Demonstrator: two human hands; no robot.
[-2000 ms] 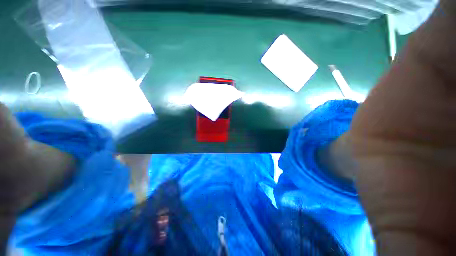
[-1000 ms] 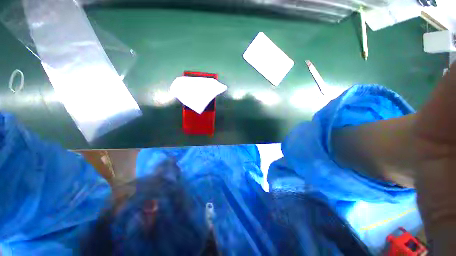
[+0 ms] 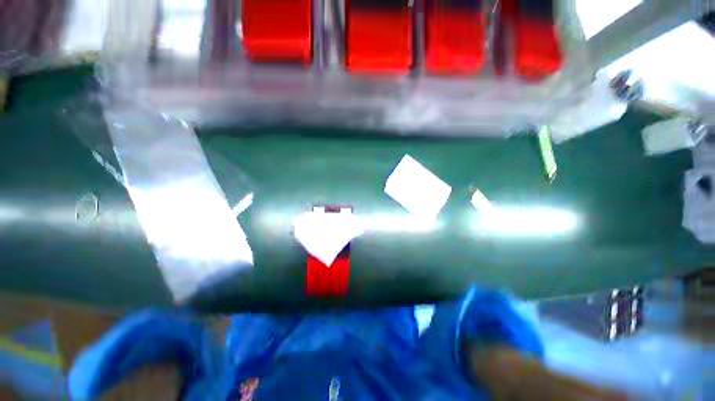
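Note:
A red-and-black mobile phone (image 3: 328, 278) lies on the dark green bench mat, near its front edge. A white wiping cloth (image 3: 326, 235) lies over its upper part. A flat white card (image 3: 418, 186) lies to the right, with a thin pale tool (image 3: 480, 200) beside it. A long shiny film strip (image 3: 182, 205) lies at the left. Only blue cuffs and blurred wrists show at the bottom, left and right. Both my hands are cut off by the picture's lower edge, and neither touches the phone.
A clear tray (image 3: 376, 106) with several red-and-black phones stands across the back. A greenish-yellow stick (image 3: 547, 153) lies near its right corner. A thin loop (image 3: 87, 207) lies far left. White boxes (image 3: 680, 59) stand at the back right.
The view has tilted up, showing the tray of phones. The large blurred hands at the sides have dropped to the lower edge. The phone, cloth and card appear unmoved on the mat.

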